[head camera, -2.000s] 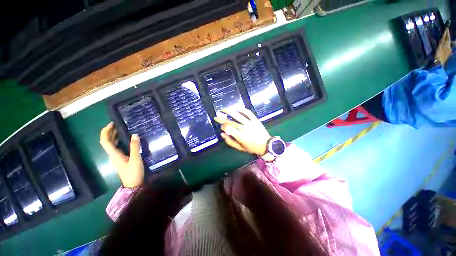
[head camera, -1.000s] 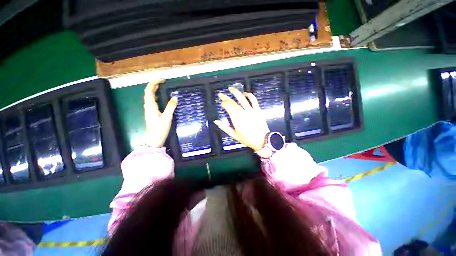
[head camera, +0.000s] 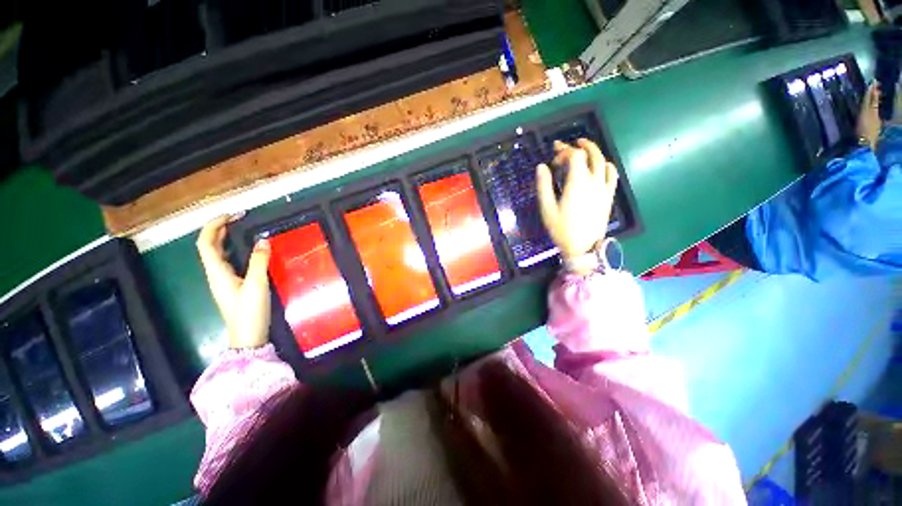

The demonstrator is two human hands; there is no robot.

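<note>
A black foam tray (head camera: 373, 346) lies on the green bench with several smartphones face up in a row. The three left phones show red to orange screens: the leftmost (head camera: 315, 287), the second (head camera: 392, 259) and the third (head camera: 461, 233). The fourth phone (head camera: 518, 198) shows a dark screen with small text. My right hand (head camera: 582, 198) is over the rightmost phone, fingers apart and bent, partly hiding it. My left hand (head camera: 237, 282) rests at the tray's left end, thumb by the leftmost phone, fingers at the tray's outer edge.
Another tray of dark phones (head camera: 104, 346) lies at left. Stacked black trays (head camera: 297, 84) stand on a wooden board (head camera: 336, 140) behind the bench edge. A metal upright (head camera: 633, 35) is at the back. At right are a further phone tray (head camera: 819, 104) and a person's blue sleeve (head camera: 826, 222).
The three left screens have turned from dark text to red and orange. My right hand has moved right, from the second phone to the rightmost. My left hand stays at the tray's left end.
</note>
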